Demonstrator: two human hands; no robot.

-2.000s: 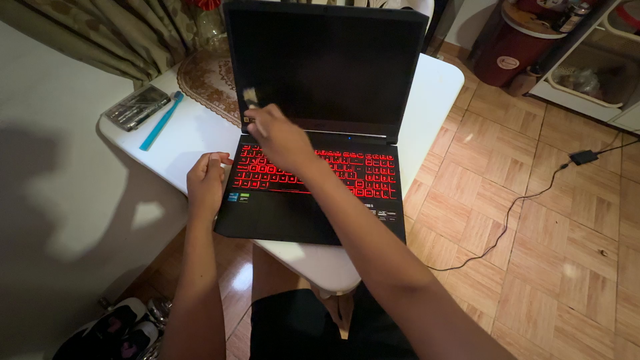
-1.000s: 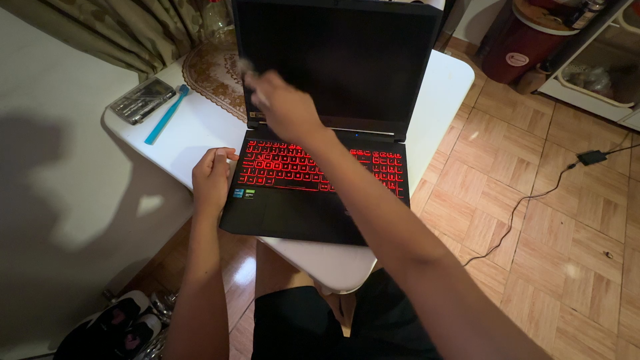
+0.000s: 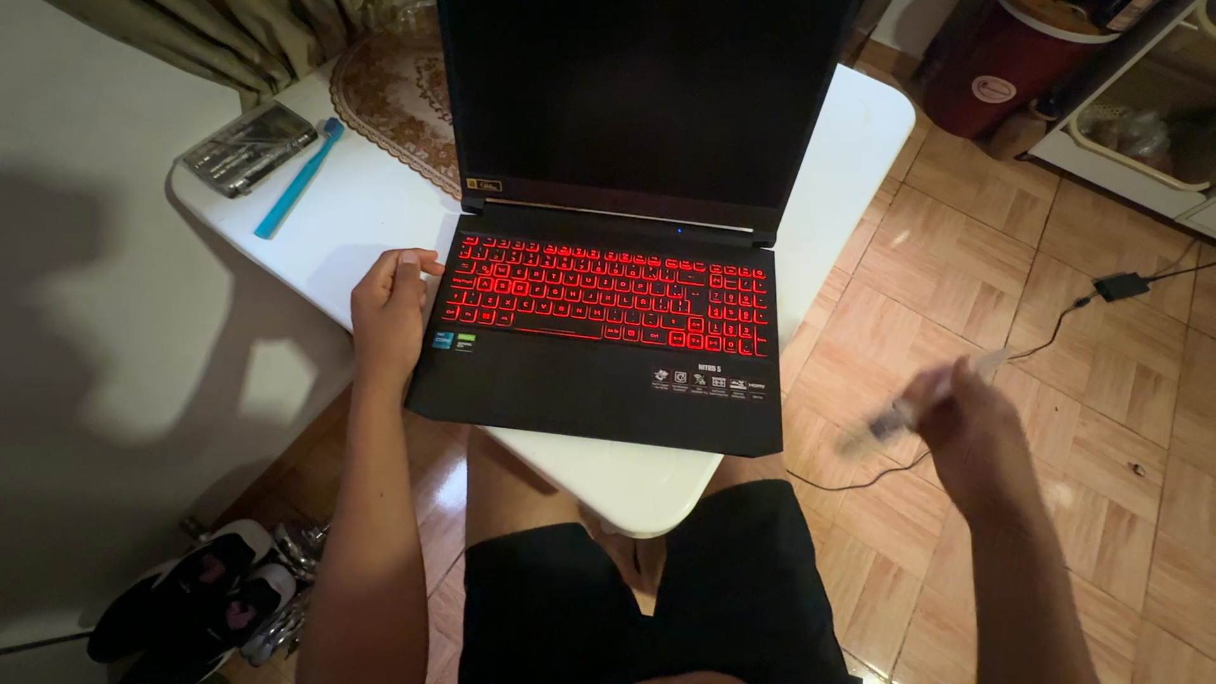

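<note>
An Acer Nitro 5 laptop [image 3: 608,380] stands with its lid up on a white table, its keyboard lit red and its screen dark. My left hand [image 3: 388,309] rests at the laptop's left edge, thumb and fingers bent beside the keyboard; whether it grips the edge cannot be told. Out to the right of the laptop, above the floor, my right hand [image 3: 964,432] is blurred and closed around a small brush [image 3: 885,425] with pale bristles and a clear handle. A blue toothbrush [image 3: 299,179] lies at the table's left, beside a clear tool case [image 3: 249,147].
A brown lace doily [image 3: 394,104] lies behind the laptop on the white table [image 3: 855,123]. A power cable with a black adapter [image 3: 1121,286] runs over the tiled floor. A red container [image 3: 997,76] and shelves stand at upper right, shoes [image 3: 195,594] at lower left.
My right hand has moved from the left side of the laptop's screen out to the right, past the laptop, with the brush in it. My left hand stays by the laptop's left edge.
</note>
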